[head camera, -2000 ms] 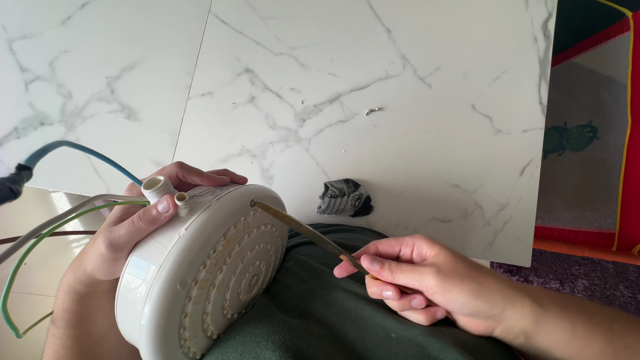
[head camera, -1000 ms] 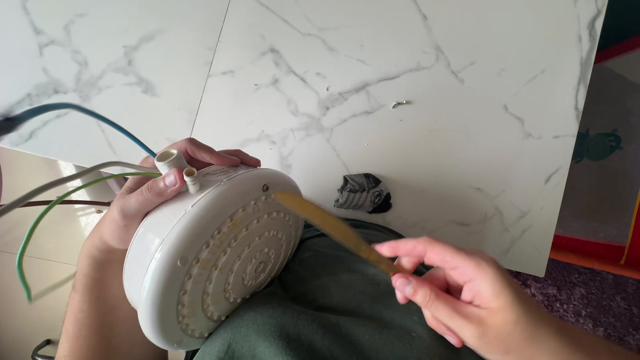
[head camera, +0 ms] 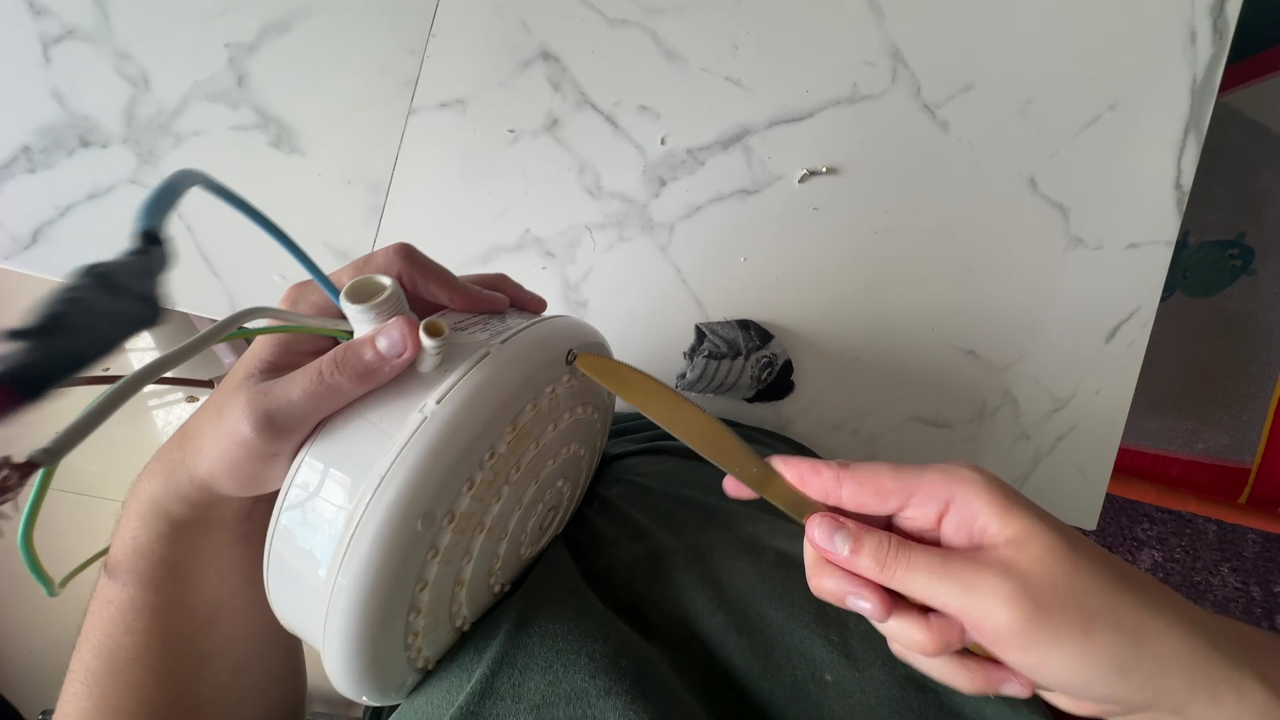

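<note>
My left hand (head camera: 290,380) grips the back of a white plastic electric shower head (head camera: 370,560), its thumb beside the threaded inlet (head camera: 373,298) and a smaller spout (head camera: 432,340). The shower head stands on edge against my lap, its perforated face turned to the right. Blue, grey and green wires come out behind the thumb. In my right hand (head camera: 920,570) is a gold-coloured table knife (head camera: 690,425) with a serrated edge. The knife's tip is at a small screw hole (head camera: 572,356) near the rim of the face; whether it touches a screw inside cannot be told.
A crumpled grey and black cloth (head camera: 738,360) lies on the white marble-patterned table (head camera: 900,300) near its front edge. Small white crumbs (head camera: 815,174) lie farther back. Black tape (head camera: 90,310) wraps the blue wire at left. Dark green fabric (head camera: 700,600) covers my lap.
The knife's tip was at the hole two seconds ago, stood slightly off it one second ago, and is back against it now. My left hand keeps its hold on the shower head.
</note>
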